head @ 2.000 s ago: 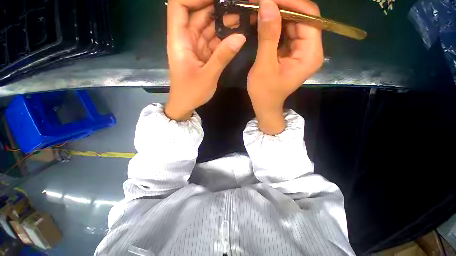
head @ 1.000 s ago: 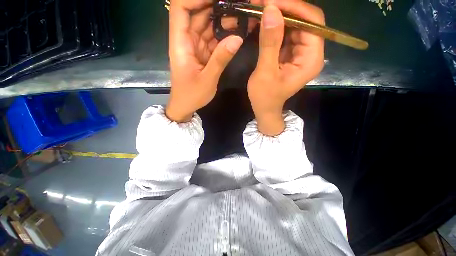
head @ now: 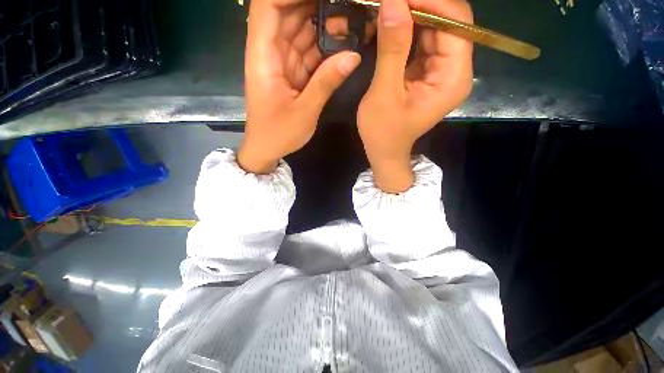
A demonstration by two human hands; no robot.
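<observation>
My left hand (head: 284, 87) is at the top centre, palm up, and holds a small black housing (head: 336, 44) with an open middle between its fingers and thumb. My right hand (head: 411, 80) is beside it and grips gold-coloured tweezers (head: 484, 36). Their broad flat end sticks out to the right, and their front end is at the upper part of the housing. The tip cannot be made out clearly. The fingertips of both hands are partly cut off by the top edge.
Glossy black blister trays (head: 80, 55) lie at the left on the dark green bench (head: 196, 65). A clear plastic bag (head: 633, 36) is at the upper right. Tiny pale parts (head: 564, 4) show at the top edge. Below the bench are a blue stool (head: 80, 171) and cardboard boxes (head: 54, 328) at left.
The black housing has turned slightly in my left hand, showing its frame at a different angle. The tweezers' rear end has shifted slightly up. The hands have stayed nearly in place.
</observation>
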